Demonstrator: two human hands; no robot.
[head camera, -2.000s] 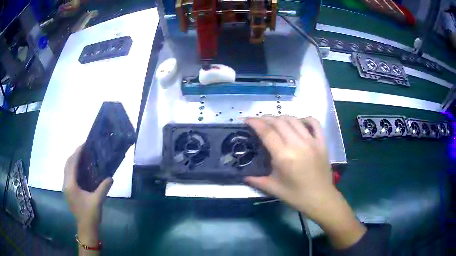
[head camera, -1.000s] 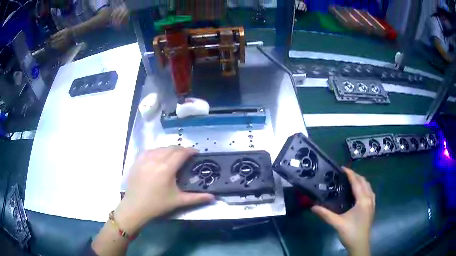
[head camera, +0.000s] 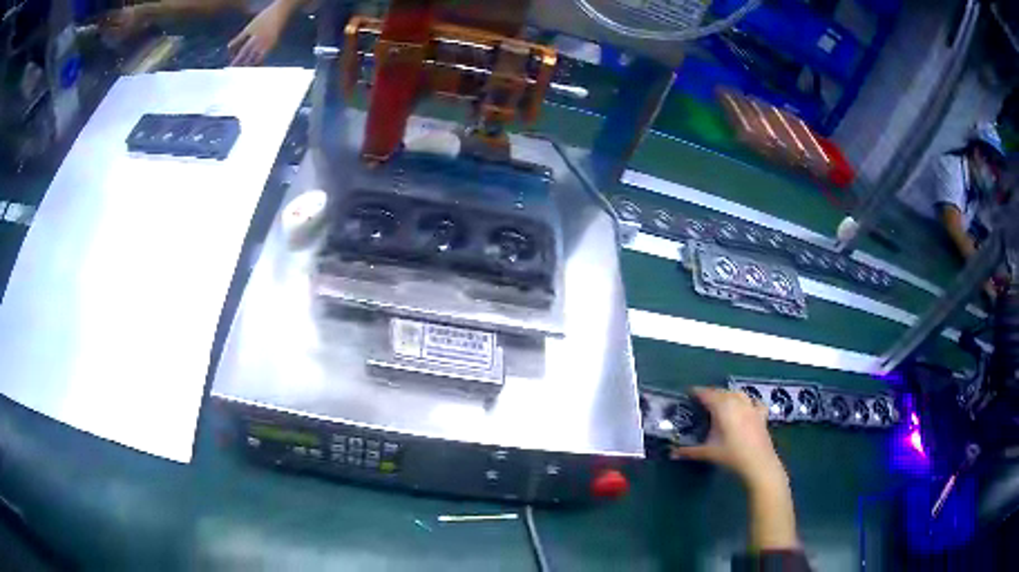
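My right hand (head camera: 735, 434) holds one end of a black fan shroud (head camera: 670, 418) on the green bench, just right of the dispensing machine and at the near end of the row of waiting shrouds (head camera: 855, 408). The hand hides part of that shroud. Another three-fan shroud (head camera: 443, 237), slightly blurred, sits on the machine's fixture under the head assembly (head camera: 447, 69), behind the plate with the printed white label (head camera: 445, 344). My left hand is not in view.
The machine's control panel (head camera: 335, 449) and red button (head camera: 609, 483) face me. A white sheet (head camera: 134, 246) with one shroud (head camera: 183, 135) lies left. A silver three-ring part (head camera: 746, 279) lies right. A thin stick (head camera: 478, 517) and cable (head camera: 536, 542) are in front. Another person (head camera: 963, 190) is far right.
The loaded fixture has moved back under the head, and the label plate now shows. My left hand has left the view. My right hand has moved its shroud from the fixture's side down to the right bench.
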